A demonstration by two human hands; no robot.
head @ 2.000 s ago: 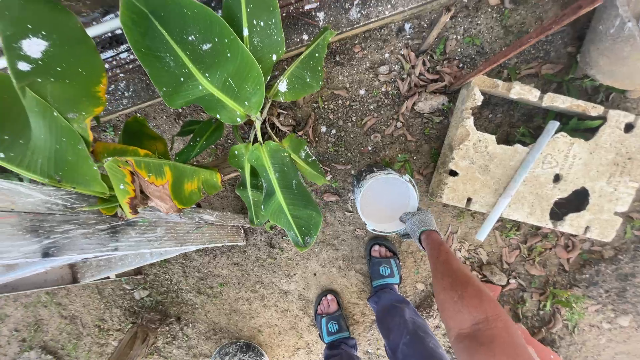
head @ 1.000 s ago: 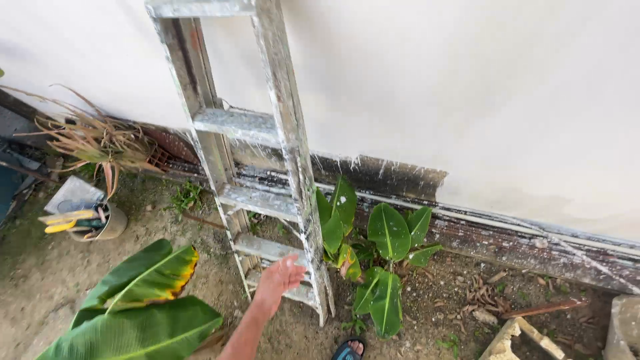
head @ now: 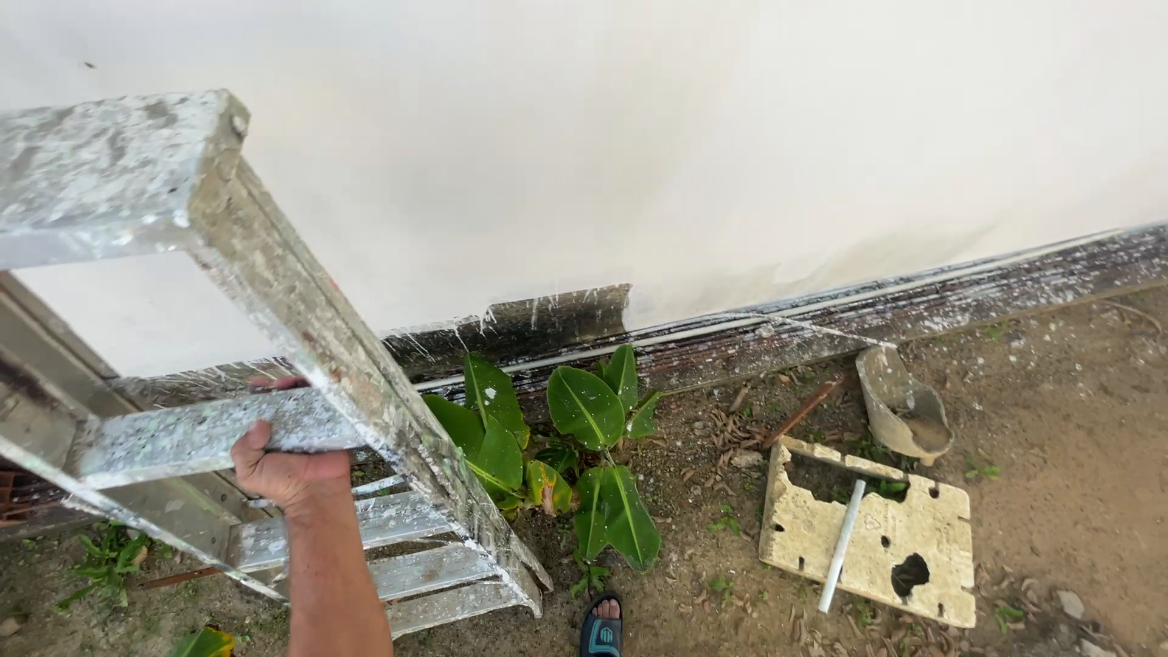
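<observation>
My bare left hand (head: 297,465) grips a rung (head: 210,433) of a paint-spattered aluminium stepladder (head: 292,301), left of centre. The thumb lies on the rung's near side and fingertips show past its far edge. The ladder stands tilted in the view, its broad top step (head: 100,164) at the upper left and its lower rungs close to the ground. A white wall (head: 684,164) rises behind it, with a dark unpainted patch (head: 547,319) near its foot. My right hand is not in view.
Young banana plants (head: 602,438) grow just right of the ladder. Pipes (head: 821,297) run along the wall's foot. Farther right lie a broken pale panel (head: 867,534) with a light tube (head: 841,547) across it, and a grey curved container (head: 899,406). My sandalled foot (head: 602,625) is at bottom centre.
My left hand, in front of the ladder a second ago, now holds a rung. The gloved right hand, at a paint bucket two seconds ago, is out of view. The view has swung up to the wall.
</observation>
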